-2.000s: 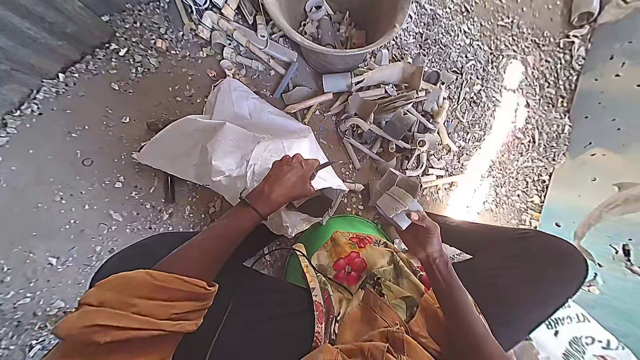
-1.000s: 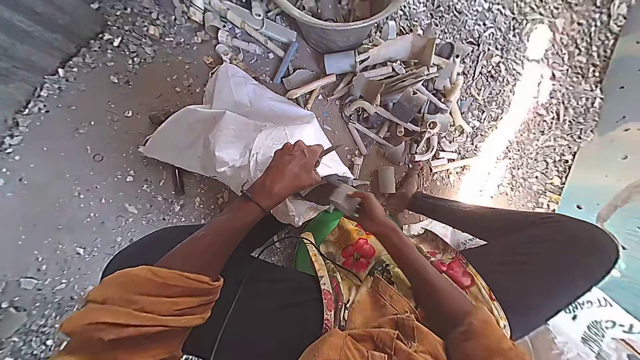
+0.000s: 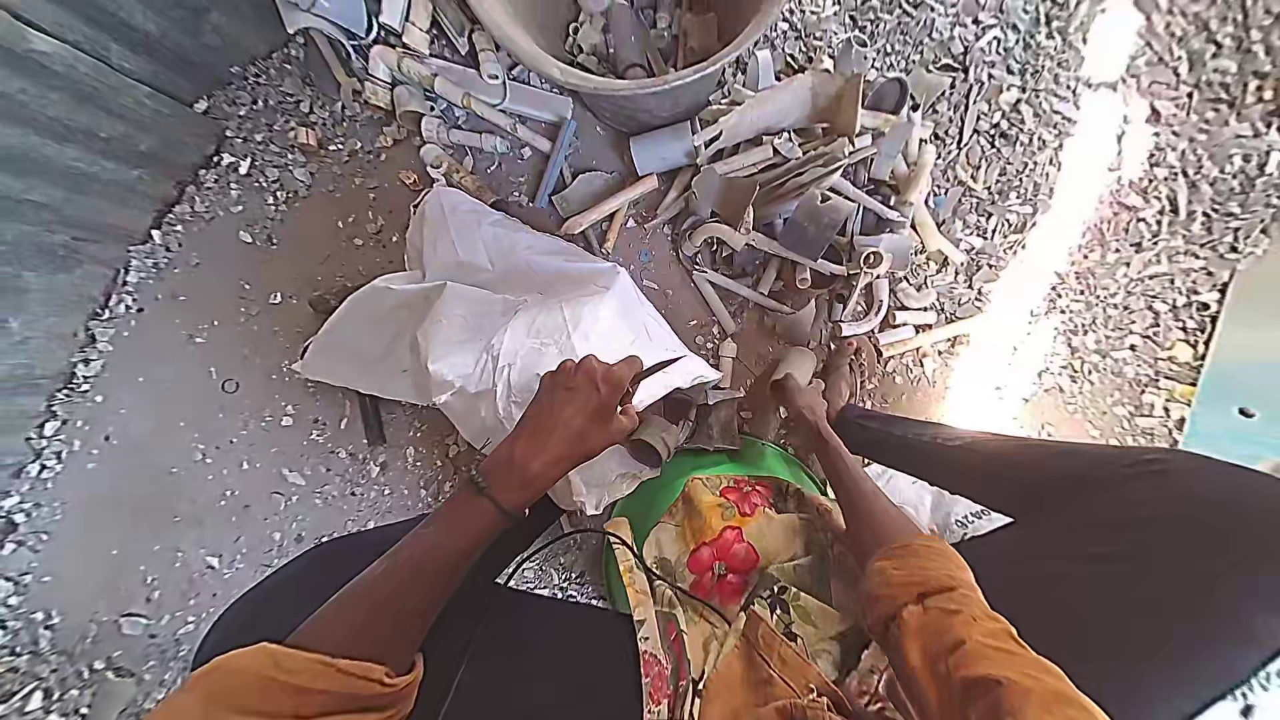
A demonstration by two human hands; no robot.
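A thin pointed dark tool, perhaps a knife (image 3: 655,369), sticks out of my closed left hand (image 3: 580,415), above the edge of a white woven sack (image 3: 500,310). Just right of that hand, gray pipe pieces (image 3: 655,438) lie by the sack and the rim of a green basin (image 3: 770,458). My right hand (image 3: 803,402) is closed on a short pale pipe piece (image 3: 795,366), close to my foot (image 3: 842,375). Flowered cloth (image 3: 722,560) covers my lap and part of the basin.
A heap of cut plastic pipes and fittings (image 3: 800,210) lies ahead, below a large gray tub (image 3: 655,95) with more pieces inside. More pipes (image 3: 490,110) lie at the upper left. Plastic chips (image 3: 1150,190) cover the ground at right. A gray wall panel (image 3: 90,150) stands at left.
One second ago my right hand was beside my left with a gray pipe piece; now it is farther right, on a pale piece near my foot. My left hand has stayed by the sack.
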